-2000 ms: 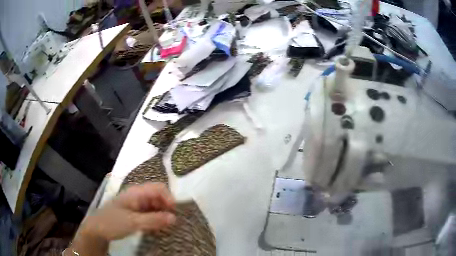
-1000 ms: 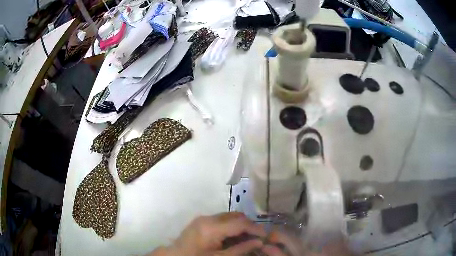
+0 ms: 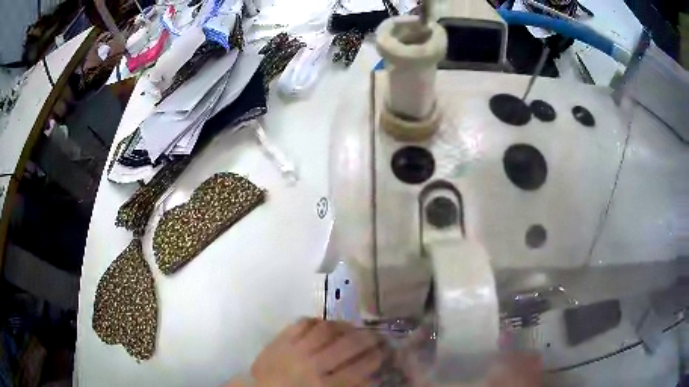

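My left hand [image 3: 321,354] is at the bottom centre, fingers bent, at the left side of the sewing machine head [image 3: 483,189]. A small, blurred bit of dark speckled fabric panel [image 3: 391,372] shows at its fingertips; the rest is hidden by the hand and the frame edge. My right hand [image 3: 517,372] is blurred and cut off at the bottom edge, partly behind the machine's pale lever; its grip cannot be seen. The needle and presser foot are hidden by the head. Part of the silver needle plate [image 3: 341,291] shows above my left hand.
A double-humped gold-speckled panel [image 3: 208,219] and a heart-like one [image 3: 126,302] lie left on the white table [image 3: 227,317]. Behind them is a stack of white and dark cut pieces [image 3: 189,106]. A blue hose [image 3: 563,26] runs behind the head. A dark flat rectangle [image 3: 593,321] lies right.
The left hand has moved from the left panels, where it held a speckled panel, to the machine. The right hand has come into view. The view has shifted, bringing the machine head closer.
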